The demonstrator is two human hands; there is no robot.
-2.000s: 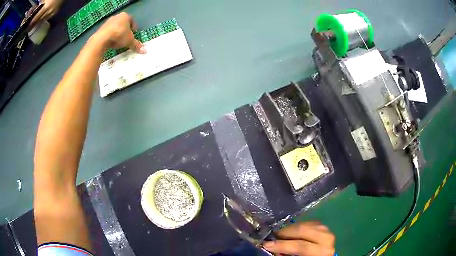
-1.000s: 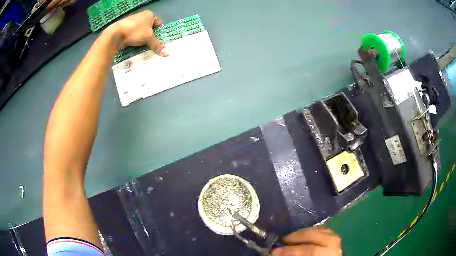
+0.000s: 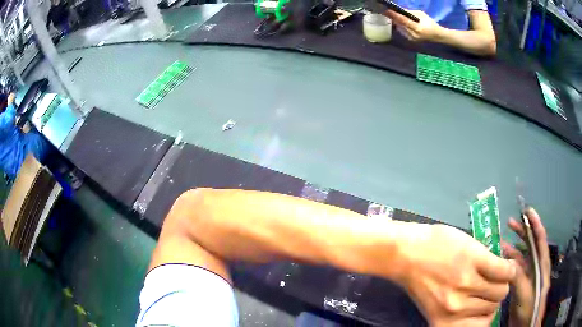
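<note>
My left hand (image 3: 456, 274) reaches across to the right side of the view and grips a green PCB panel (image 3: 486, 220). The panel is seen narrow and tilted, its upper part showing above my fist. My right hand (image 3: 528, 265) is just right of the panel, near the right edge, holding the soldering iron (image 3: 525, 214) upright with its tip up. A thin silvery tube runs down along the iron. The iron's handle is mostly hidden.
A green board (image 3: 164, 83) lies on the grey-green surface (image 3: 306, 121) at the left; another (image 3: 448, 73) lies at the far mat's edge. Another worker's arm (image 3: 469, 38) is opposite, beside a pale cup (image 3: 377, 29). Brown sheets (image 3: 29, 207) stand at lower left.
The view has swung left; the dross cup, stand and spool near me have left the picture. The panel is now lifted and tilted beside my right hand, and the iron points up.
</note>
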